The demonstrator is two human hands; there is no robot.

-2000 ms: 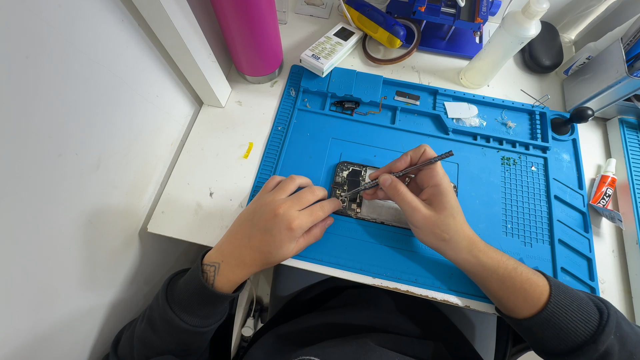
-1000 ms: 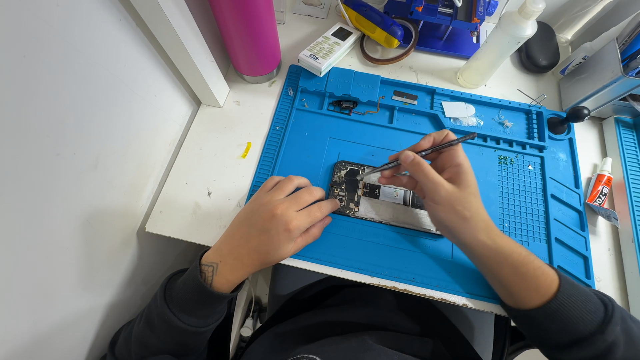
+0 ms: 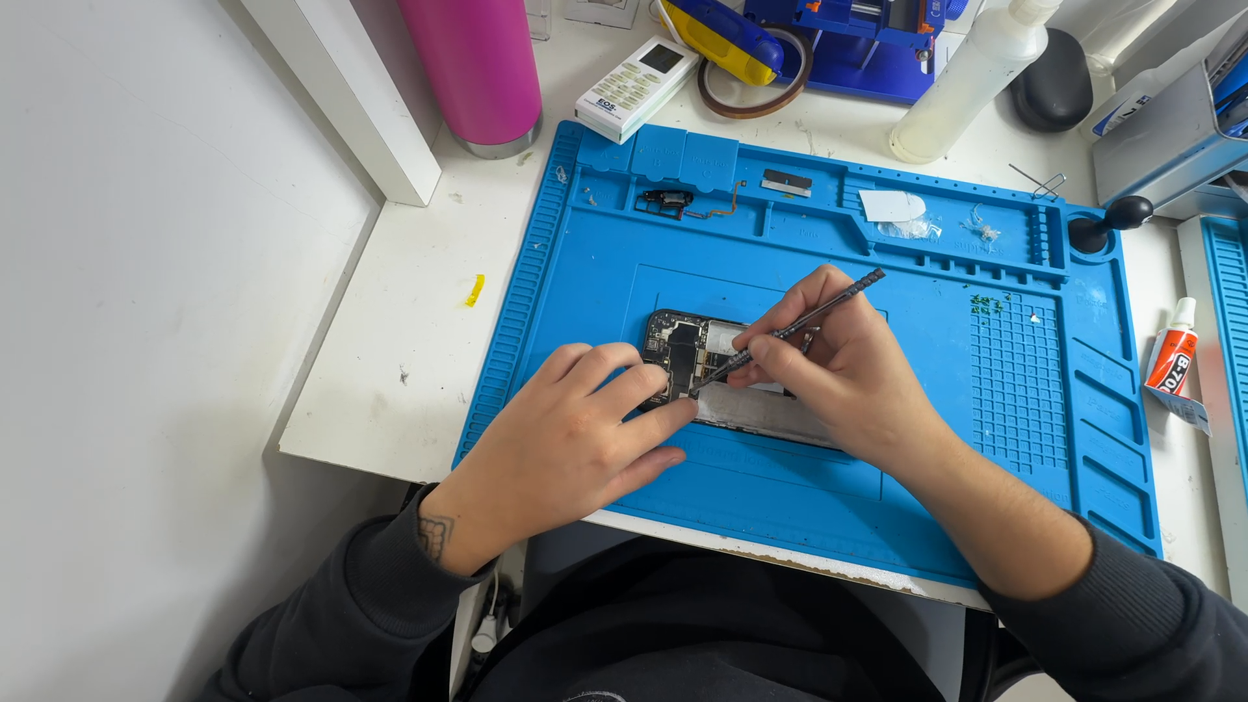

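An opened smartphone (image 3: 770, 414) with its circuit board showing lies on a blue silicone repair mat (image 3: 604, 283). My left hand (image 3: 575, 429) rests over the phone's left end, fingertips on its board and edge; whether it grips the phone cannot be told. Between the thumb and fingers of my right hand (image 3: 829, 361) is a thin dark metal hand tool (image 3: 814, 317), tilted, its tip down at the board near my left fingertips. My right hand covers part of the phone's right end.
Small phone parts (image 3: 668, 200) sit in the mat's upper compartments. Behind the mat stand a pink bottle (image 3: 478, 73), a white remote control (image 3: 639, 88), a tape roll (image 3: 756, 93) and a clear plastic bottle (image 3: 965, 88). A glue tube (image 3: 1172, 351) lies at the right.
My right hand has moved left and down since a second ago, bringing the tool's tip to the lower part of the board. My left hand stays at the phone's left end.
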